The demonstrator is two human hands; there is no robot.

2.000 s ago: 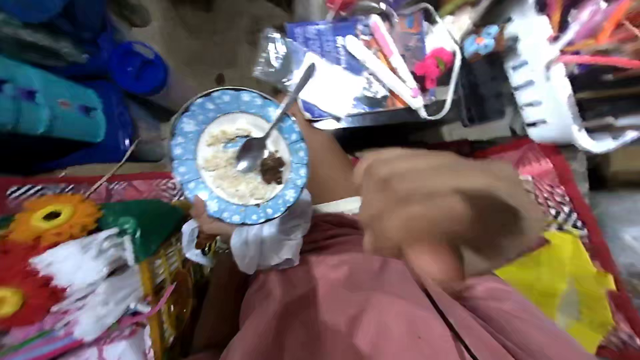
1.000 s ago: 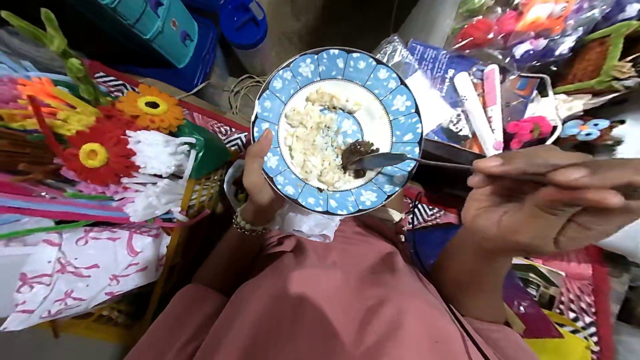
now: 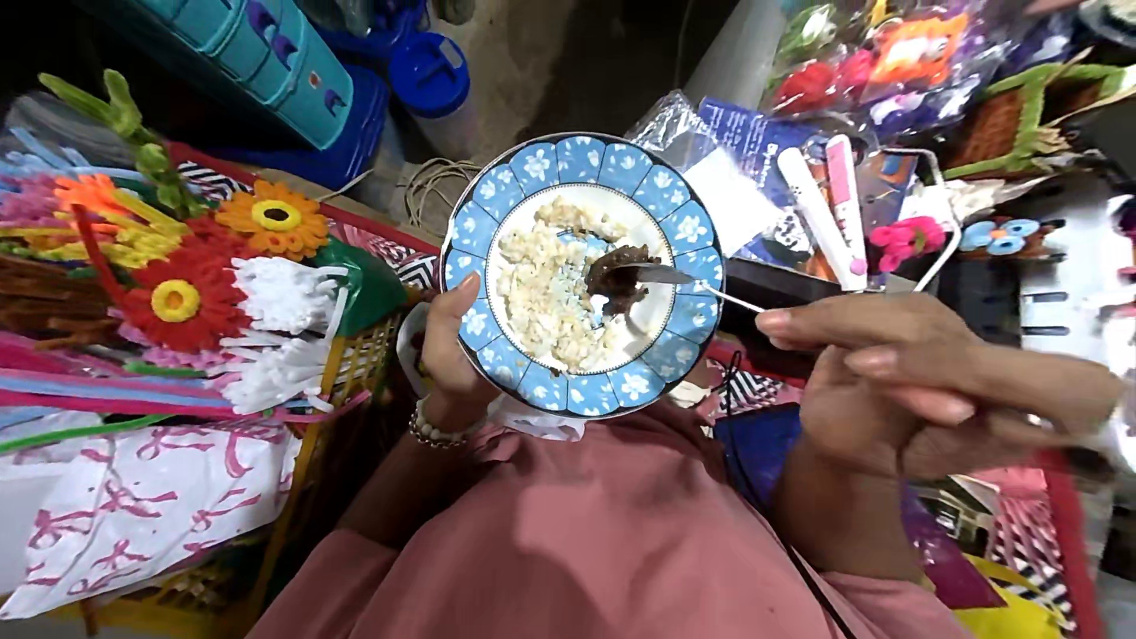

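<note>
My left hand [image 3: 454, 351] grips the lower left rim of a blue-and-white floral plate [image 3: 635, 383], thumb on top and fingers hidden beneath. Cooked rice [image 3: 541, 293] covers the left and lower part of the plate's centre. Beside it, right of centre, lies a dark brown food [image 3: 614, 277]. My right hand [image 3: 932, 382] holds the handle of a metal spoon [image 3: 666, 274], whose bowl rests at the brown food. A white cloth or thin bag [image 3: 537, 419] hangs under the plate's lower left edge.
Fuzzy pipe-cleaner flowers [image 3: 177, 300] and a yellow basket [image 3: 333, 382] stand at left. Teal drawers [image 3: 266, 67] and a blue-lidded container [image 3: 429, 75] are behind. At right lie white and pink stick-like tools [image 3: 821, 213], bagged craft pieces [image 3: 874, 67] and an owl-shaped piece [image 3: 1010, 236].
Two seconds ago the spoon lay on the plate with my right hand away from it; one second ago my right hand held it at the brown food, as now. The view has shifted.
</note>
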